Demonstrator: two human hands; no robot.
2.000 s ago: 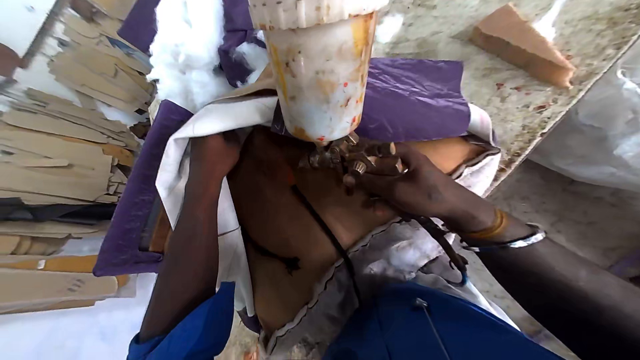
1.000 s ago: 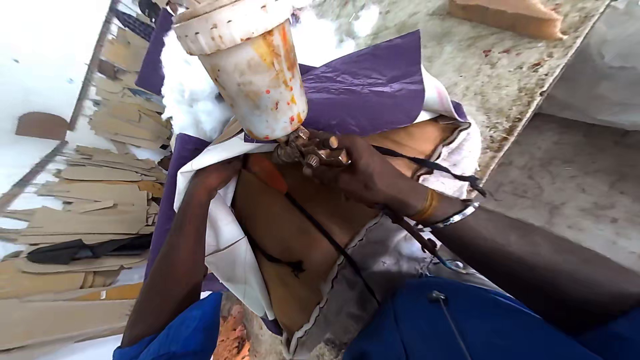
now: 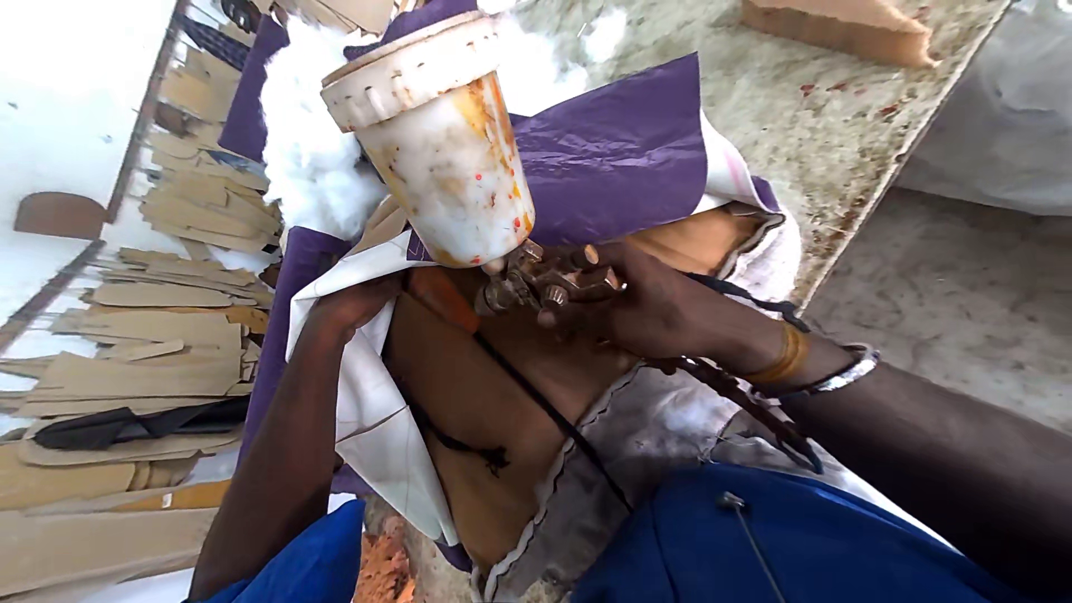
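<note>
My right hand (image 3: 649,310) is closed around a metal spray gun (image 3: 544,280), whose stained white plastic cup (image 3: 448,167) stands on top, tilted to the left. A hose (image 3: 729,385) runs from under that hand past the wrist. My left hand (image 3: 360,306) grips the edge of white-backed purple material (image 3: 360,419), its fingertips partly hidden under a fold. Between the hands lies a brown leather-like piece (image 3: 477,394) with a pale frayed edge, a dark cord (image 3: 544,402) and an orange patch near the gun's nozzle.
White stuffing (image 3: 314,142) lies behind the cup beside purple sheeting (image 3: 620,159). A tan foam block (image 3: 837,29) rests on the stained tabletop (image 3: 796,134). Many cut brown pieces (image 3: 159,335) are piled at the left. The table's edge runs along the right, with translucent plastic (image 3: 997,117) beyond.
The cup on the spray gun has gone from nearly upright to tilted left. My left hand stays at the edge of the white-backed material. The view has shifted somewhat.
</note>
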